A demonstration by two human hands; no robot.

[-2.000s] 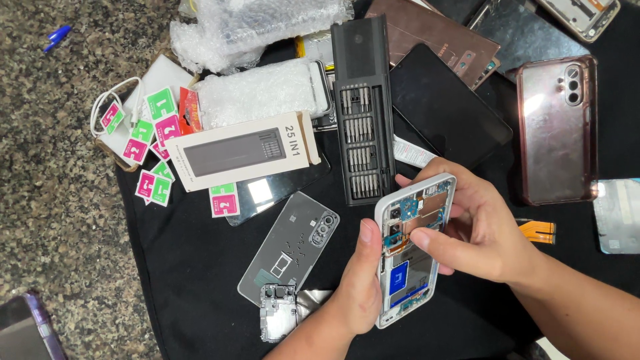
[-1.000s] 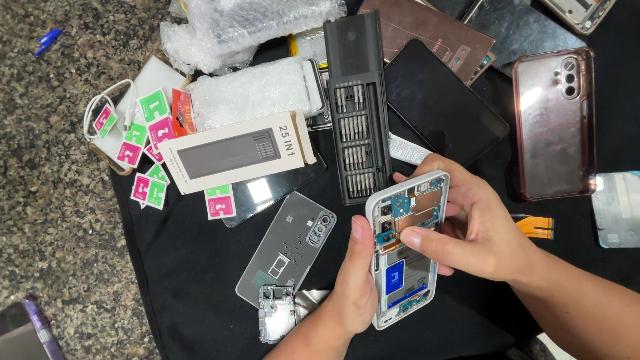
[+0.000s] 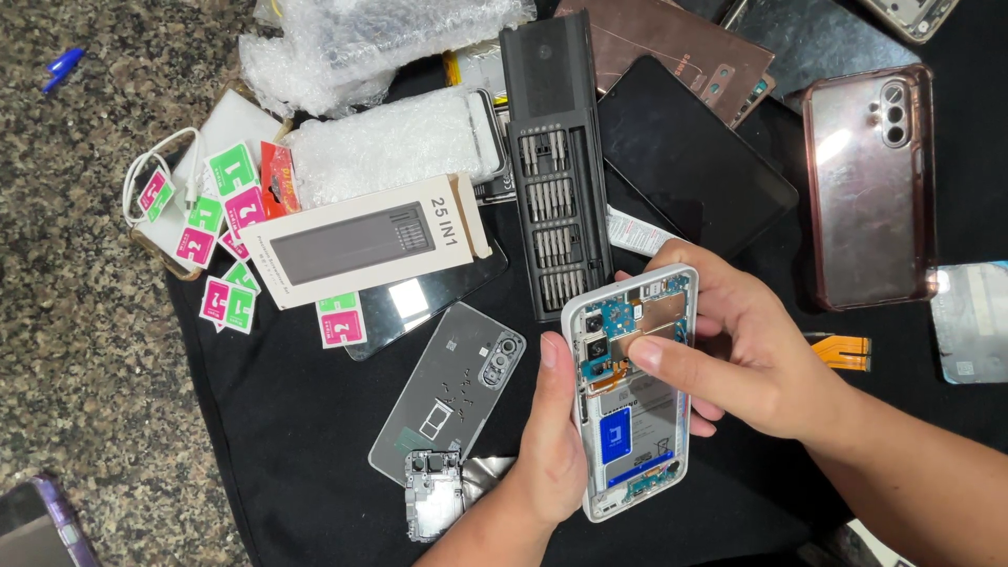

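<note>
An opened smartphone (image 3: 650,441) with a white frame is tilted between my two hands, its circuit board, cameras and battery exposed. My left hand (image 3: 551,433) grips its left edge, thumb along the frame. My right hand (image 3: 740,354) holds the upper right side, with the fingers behind and the thumb on the copper-coloured shield over the board. Left of the phone lies a grey back cover (image 3: 402,402) with small screws and a SIM tray (image 3: 435,419) on it. A metal-and-plastic inner bracket (image 3: 435,504) overlaps the cover's lower end. Above the phone lies a precision screwdriver bit case (image 3: 551,189).
A white screwdriver set box (image 3: 362,240), wipe packets (image 3: 228,303), a bubble-wrapped phone (image 3: 386,142) and a white cable (image 3: 157,142) lie left. A black phone screen (image 3: 701,157), a clear pink-tinted case (image 3: 870,197) and an orange flex cable (image 3: 846,352) lie right, on black cloth (image 3: 315,472).
My right thumb has shifted slightly on the phone's board between the earlier frames and now. Both hands keep hold of the phone.
</note>
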